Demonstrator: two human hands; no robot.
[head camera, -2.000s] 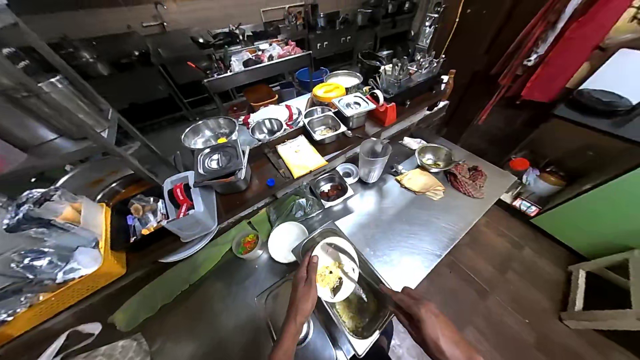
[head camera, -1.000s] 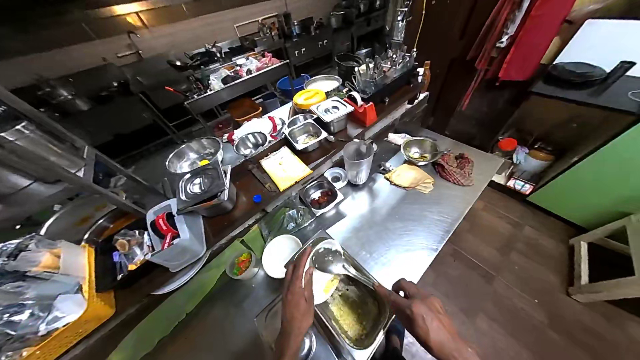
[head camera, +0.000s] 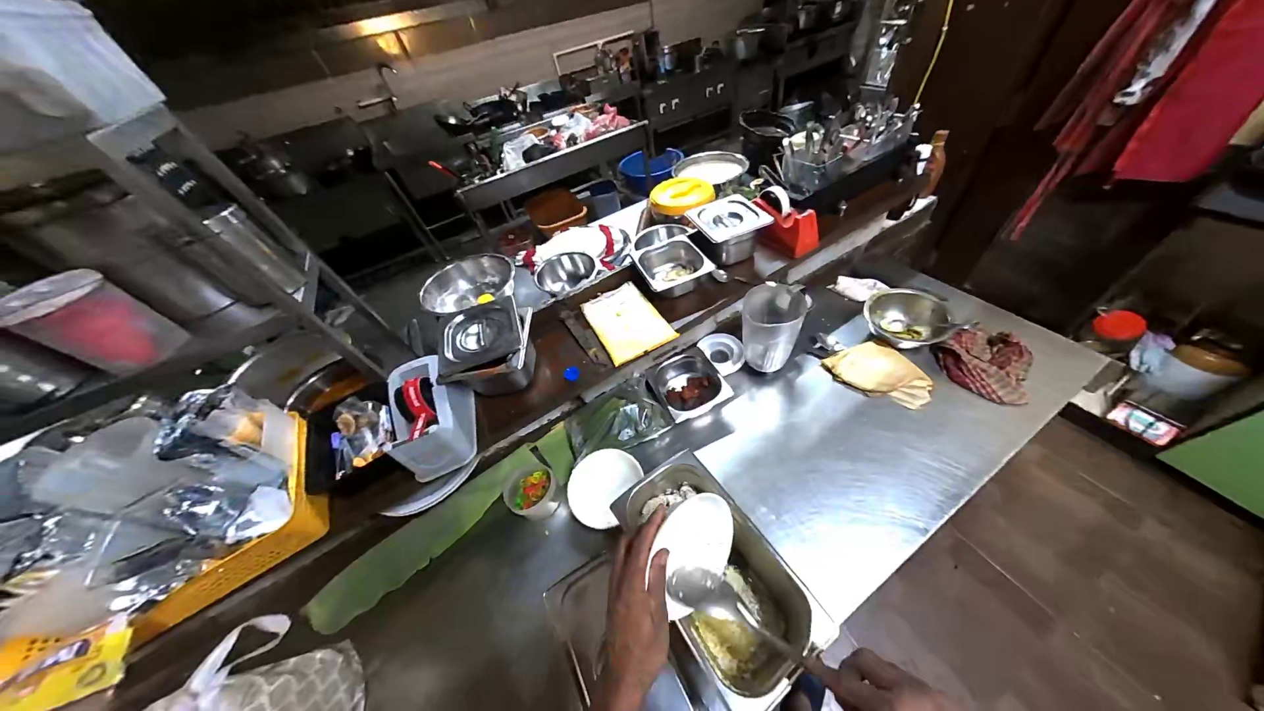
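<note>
My left hand grips a white bowl, tilted over a deep rectangular steel pan. The handle of a metal serving spoon is in my right hand, at the pan's lower right corner; the spoon's head lies against the bowl's lower part. Yellowish, oily food covers part of the pan's bottom, and some pale food shows at its far end. Another white bowl stands just left of the pan, beside a small cup of chopped red and green vegetables.
A banana leaf lies left on the steel counter. Beyond the pan stand a small steel container of dark red food and a clear jug. Folded cloth and a steel bowl are at right; a yellow crate is at far left.
The white bowl held yellowish food two seconds ago; its inside now shows almost bare. The spoon has moved from the bowl's far side to its near side, with my right hand lower.
</note>
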